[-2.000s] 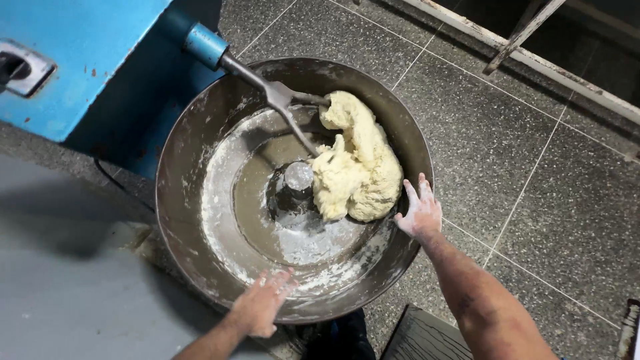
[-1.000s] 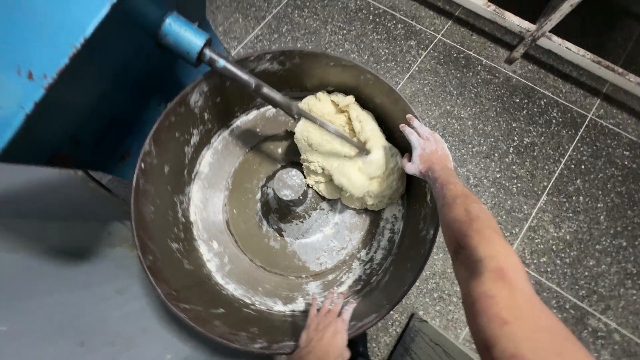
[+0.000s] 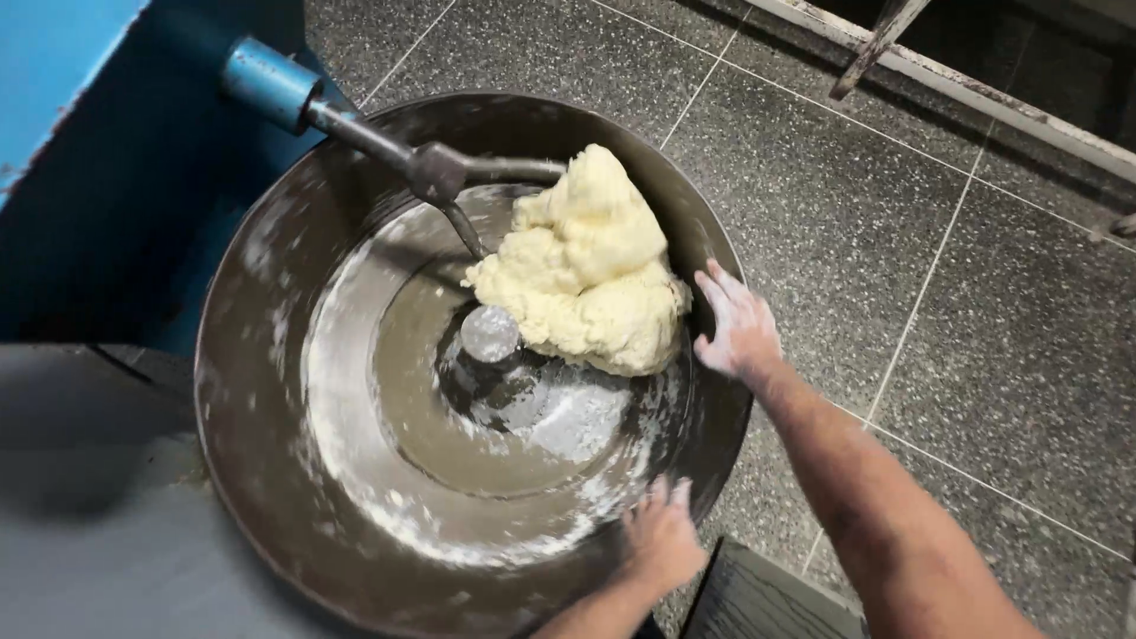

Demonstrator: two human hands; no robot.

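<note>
A large metal mixer bowl (image 3: 266, 426) fills the middle of the head view, its inner wall streaked with flour. Pale yellow dough (image 3: 590, 275) lies in its upper right part, against the two-pronged steel mixing arm (image 3: 435, 173). A round metal hub (image 3: 490, 334) stands at the bowl's centre, beside the dough. My right hand (image 3: 737, 324), dusted white, rests at the bowl's right rim near the dough, fingers apart. My left hand (image 3: 664, 537) is at the lower right rim, fingers spread over the inner wall. Neither hand holds anything.
The blue mixer housing (image 3: 115, 222) stands at the upper left, with the arm coming out of a blue collar (image 3: 271, 84). A worn metal frame (image 3: 958, 84) crosses the upper right above the speckled tile floor (image 3: 852, 222). A dark flat panel (image 3: 763, 599) lies below the bowl.
My left hand has moved right along the bowl's lower rim. The mixing arm has changed its angle between frames, and the dough has changed shape. My right hand stays at the right rim.
</note>
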